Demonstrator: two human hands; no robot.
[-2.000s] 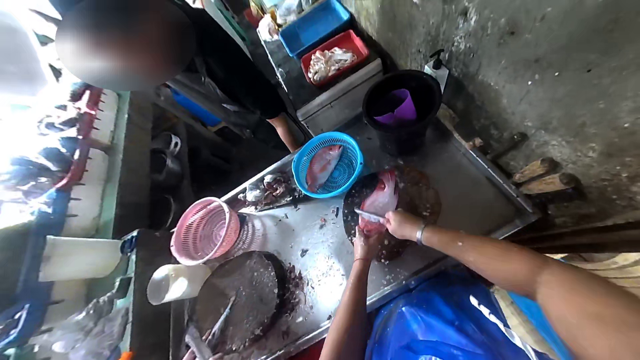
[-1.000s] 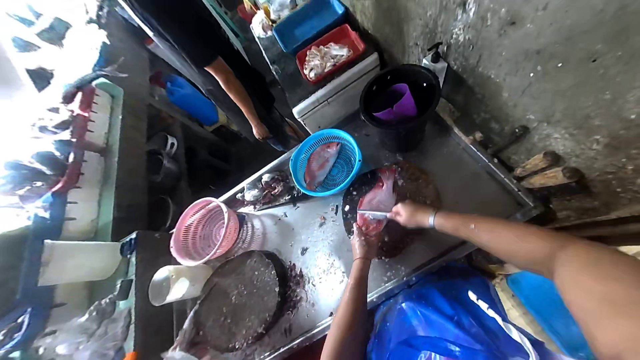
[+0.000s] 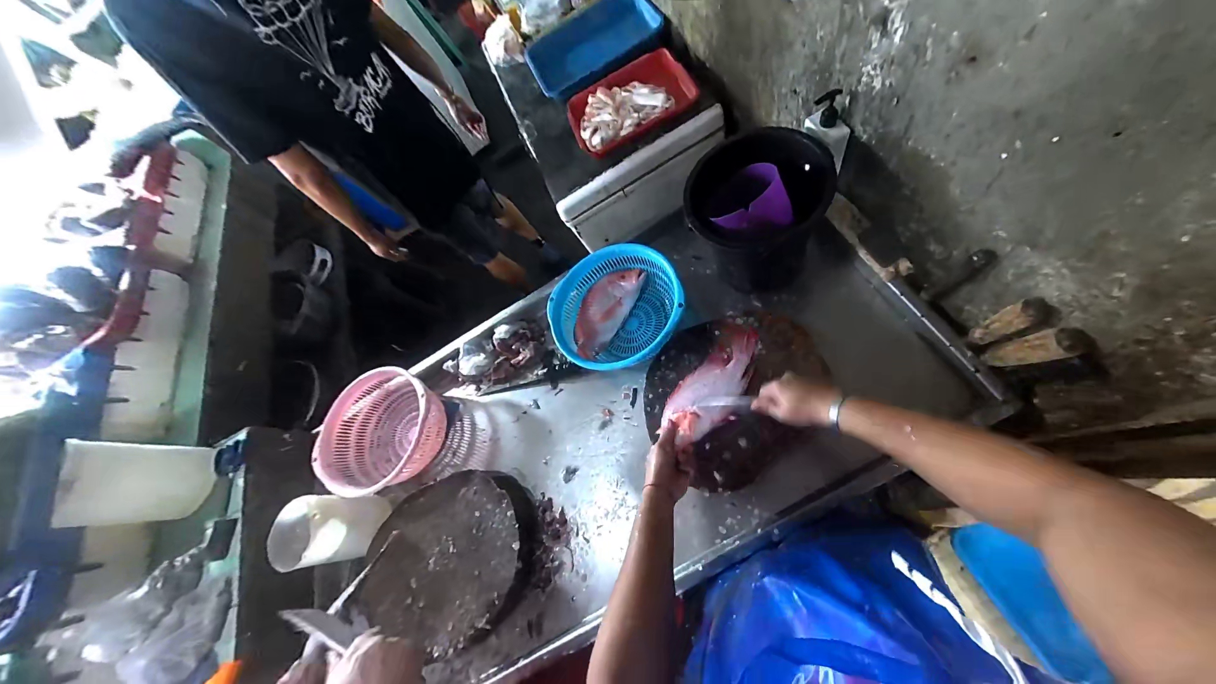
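A pinkish-red fish (image 3: 712,385) lies across a dark round chopping block (image 3: 736,465) on the metal table. My left hand (image 3: 671,465) grips the near end of this fish. In my right hand (image 3: 796,399) is a knife (image 3: 727,402), its pale blade over the side of the fish. Beyond the block, a blue plastic basket (image 3: 617,353) holds another reddish fish (image 3: 608,309). Fish scraps (image 3: 499,353) lie to the left of that basket.
A black bucket (image 3: 760,252) with a purple scoop-like item (image 3: 760,199) stands at the back right. A pink basket (image 3: 380,432) and second chopping block (image 3: 456,560) are at left. A co-worker's hands with a knife (image 3: 318,625) show bottom left; another person stands across the table.
The person across the table shows more fully, nearer the table's far side. A co-worker's hand and knife have come in by the left block. My hands stay at the fish.
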